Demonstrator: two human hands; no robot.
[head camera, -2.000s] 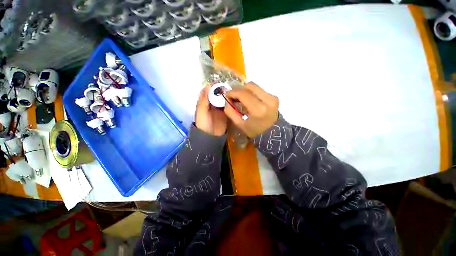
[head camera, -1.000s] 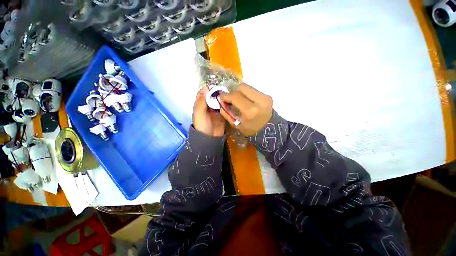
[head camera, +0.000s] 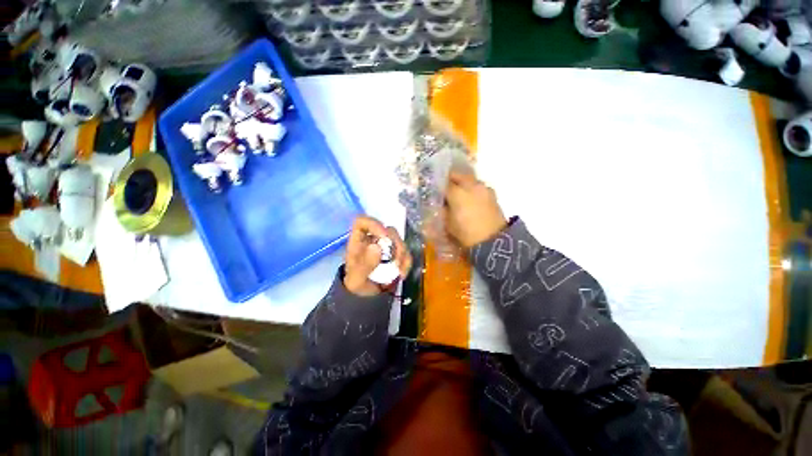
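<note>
My left hand (head camera: 363, 258) holds a white screw base (head camera: 385, 271) beside the tray's near right corner, its silver end towards the fingertips. My right hand (head camera: 472, 210) is at the clear poly bag (head camera: 429, 169), with its fingertips at the bag's right side. The bag lies along the orange tape (head camera: 454, 98) and holds small shiny pieces. Whether my right fingers pinch the bag or a piece in it is hidden. The blue tray (head camera: 294, 223) holds several white screw bases (head camera: 260, 134) with red and black wires at its far end.
A gold-yellow reel (head camera: 158, 209) stands left of the tray on paper sheets (head camera: 133, 267). White camera housings (head camera: 78, 200) are heaped at the left, with others (head camera: 703, 20) at the far right. Clear blister trays (head camera: 383, 36) stand behind. A red stool (head camera: 89, 374) is below left.
My hands have moved apart. My left hand has come nearer with the screw base, now turned differently. My right hand has let go of its wires and moved to the bag. The view has shifted.
</note>
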